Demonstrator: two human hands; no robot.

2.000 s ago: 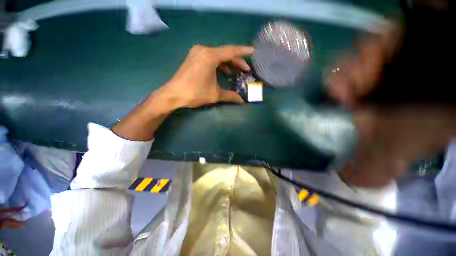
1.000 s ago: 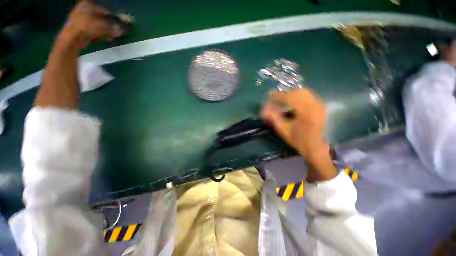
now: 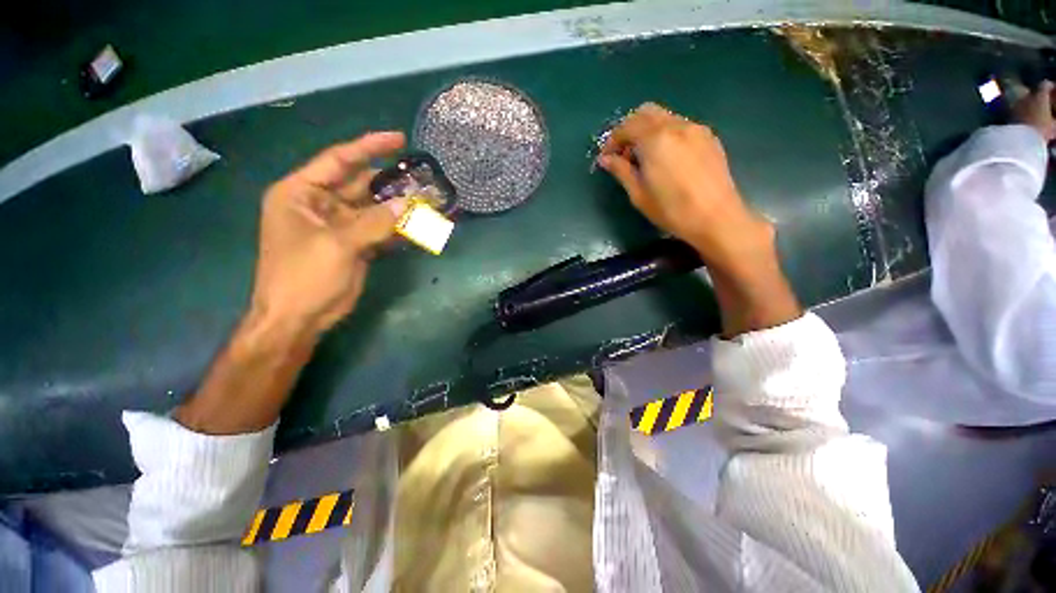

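Note:
My left hand holds a small black electronic unit between thumb and fingers, with its white, yellow-edged battery hanging off the near side. The unit is at the left edge of the round grey screw tray, which is dotted with silver screws. My right hand has its fingertips pinched together at the loose screw pile, mostly hidden by the hand. Whether a screw is between the fingertips cannot be told. The black electric screwdriver lies on the bench under my right wrist.
A crumpled whitish plastic bag lies at the left by the pale rail. Beyond the rail another unit sits on the green conveyor. Shiny tape crosses the bench at right. Another person's sleeve and hand are at the far right.
My left hand has come back from over the conveyor to beside the tray and now holds the unit in clear view. My right hand has moved from the screwdriver up to the screw pile.

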